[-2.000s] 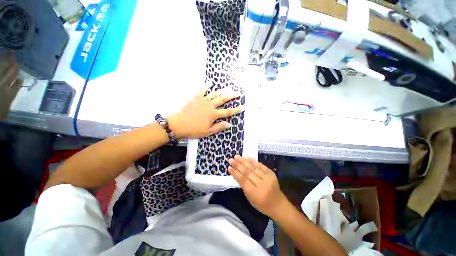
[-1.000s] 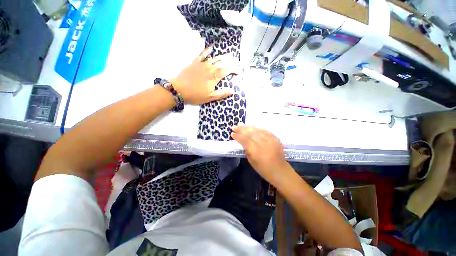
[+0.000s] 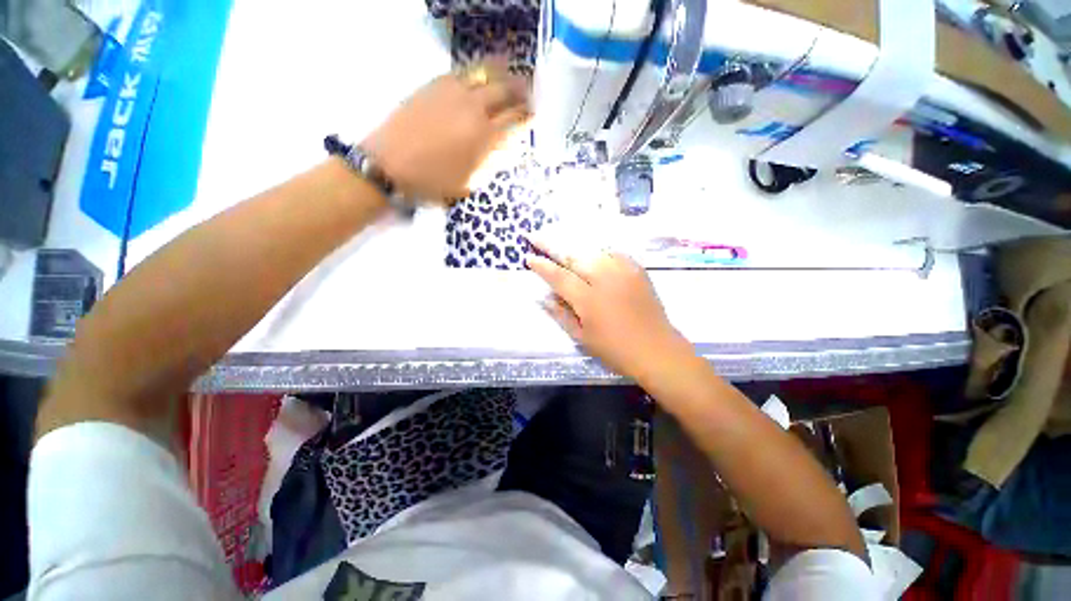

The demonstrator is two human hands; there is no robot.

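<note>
The leopard-print fabric panel [image 3: 484, 230] lies on the white table, left of the needle area of the sewing machine [image 3: 611, 47]; its near end is on the table, its far part bunched at the top. My left hand [image 3: 440, 135] is over the panel's middle, blurred, fingers bent; whether it grips cloth cannot be told. My right hand [image 3: 605, 299] is at the panel's near right corner, fingertips on the edge. The presser foot area is washed out by glare. A white edging is hard to tell from the table.
Pink and blue snips [image 3: 701, 251] and black-handled scissors [image 3: 780, 176] lie right of the needle. A blue JACK sheet [image 3: 147, 117] is at left. Another leopard-print piece [image 3: 411, 458] is on my lap. A carton with white scraps [image 3: 869, 452] and a red-pink basket [image 3: 223, 470] stand below the table.
The panel has moved away from me, its near end leaving the table's front edge. My left hand has moved up and its fingers have bent. My right hand has moved forward with the panel.
</note>
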